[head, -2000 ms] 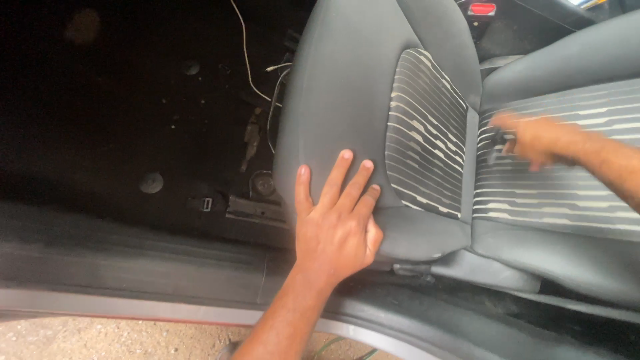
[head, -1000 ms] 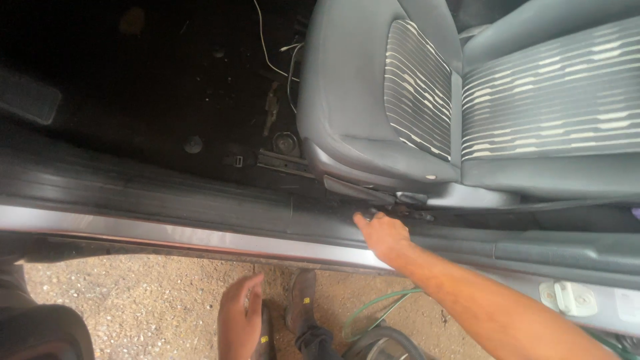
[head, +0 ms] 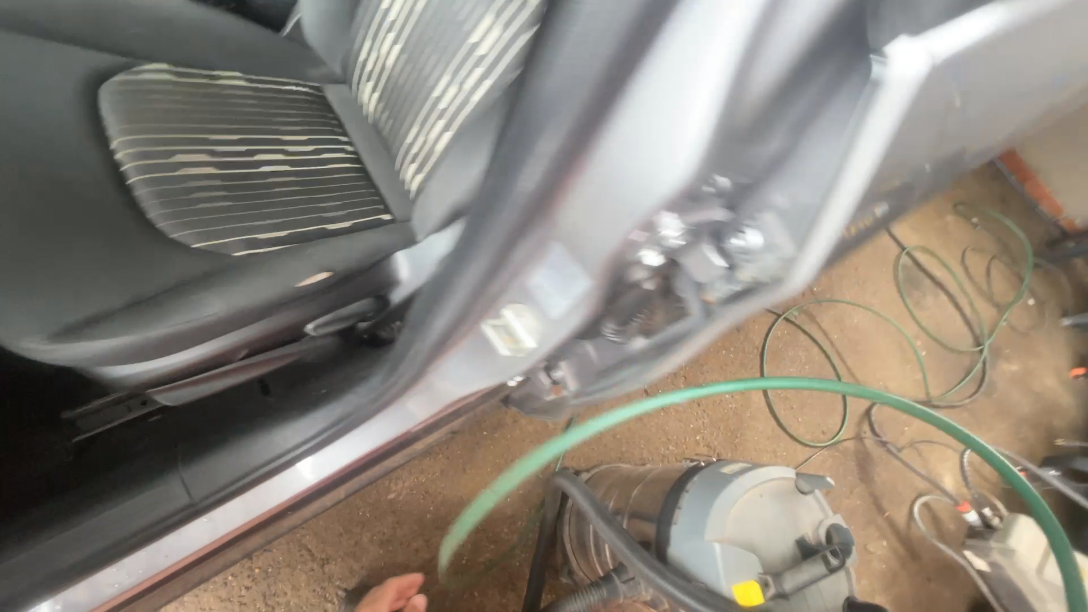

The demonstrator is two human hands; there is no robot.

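Note:
Only part of a hand, which looks like my left hand (head: 393, 592), shows at the bottom edge. Its fingers point right, just left of the blurred lower part of a thick green hose (head: 765, 384); a grip on the hose cannot be made out. My right hand is out of view. The hose arches over a canister vacuum cleaner (head: 765, 518) with a grey top, a yellow tab and a black suction hose (head: 608, 523). At the upper left is a grey car seat with a striped fabric cushion (head: 246, 161), beside the door sill (head: 280, 484).
The car's door pillar (head: 612, 204) and open door (head: 943, 110) cross the upper right. Thin green hose loops (head: 803, 374) and cables lie on the brown ground. A pale machine (head: 1011, 552) stands at the lower right.
The view has swung right, towards the door pillar and vacuum cleaner. My right hand, at the sill a second ago, has left the view. The thick green hose now arches across the foreground.

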